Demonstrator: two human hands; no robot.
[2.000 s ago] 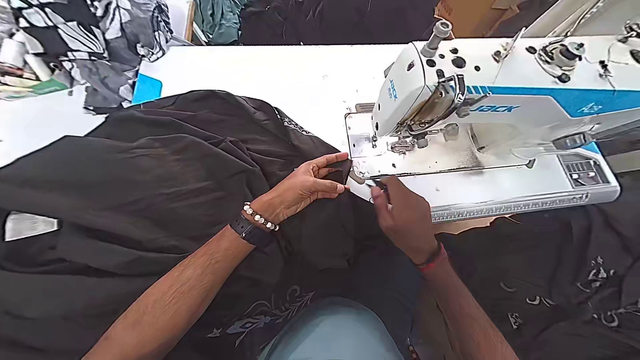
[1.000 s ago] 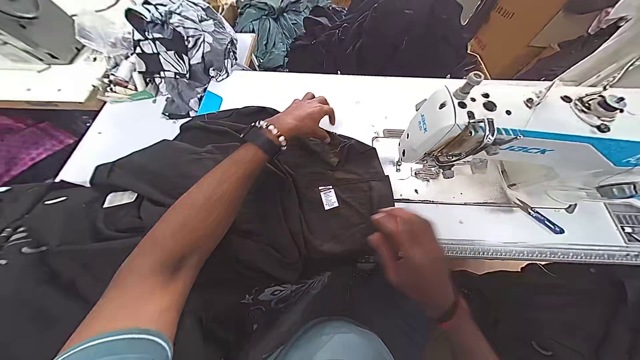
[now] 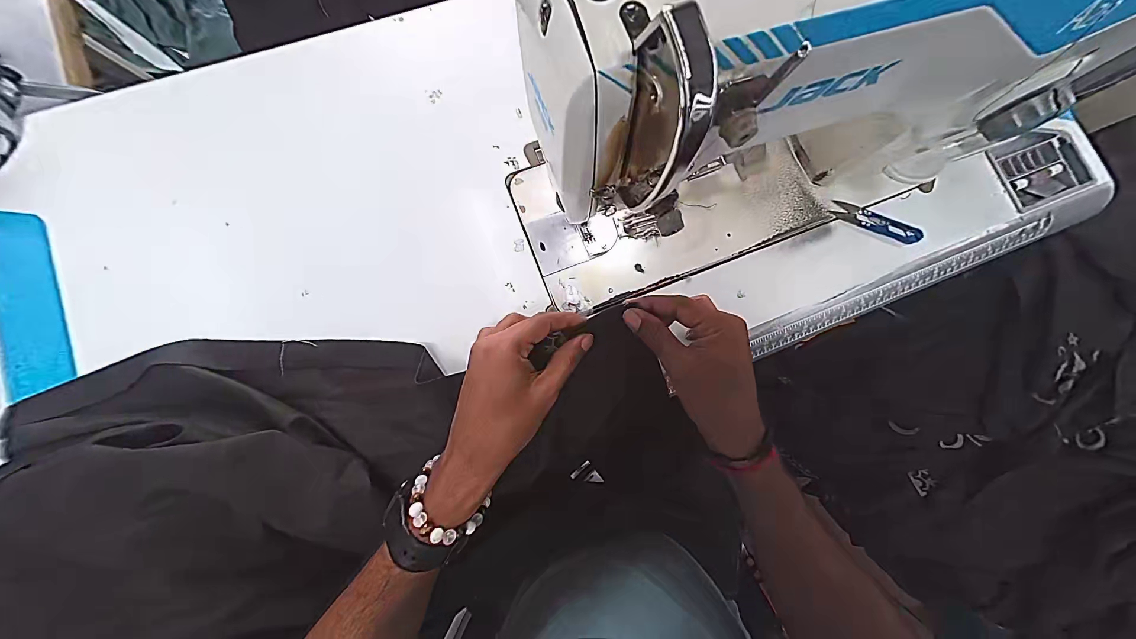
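Black fabric [image 3: 231,461] lies over the front of the table and hangs down toward my lap. Its upper edge is pinched between the thumb and forefinger of my left hand [image 3: 519,382], just in front of the sewing machine's plate. My right hand [image 3: 701,368] pinches the same edge a little to the right. The Jack sewing machine [image 3: 816,80] stands behind both hands, with its lit needle area [image 3: 590,235] above and slightly beyond my fingertips. Blue-handled thread snips [image 3: 879,224] rest on the machine bed, right of the needle.
The white tabletop [image 3: 293,204] stretches left of the machine, with a blue piece [image 3: 31,302] at its left edge. A ruler strip [image 3: 896,293] runs along the front edge of the bed. More black fabric with pale prints [image 3: 994,444] hangs at the right.
A second ago my hands were apart and a white label showed on the fabric; now they are close together on its edge. The snips, in view then too, lie on the bed. The view has moved closer.
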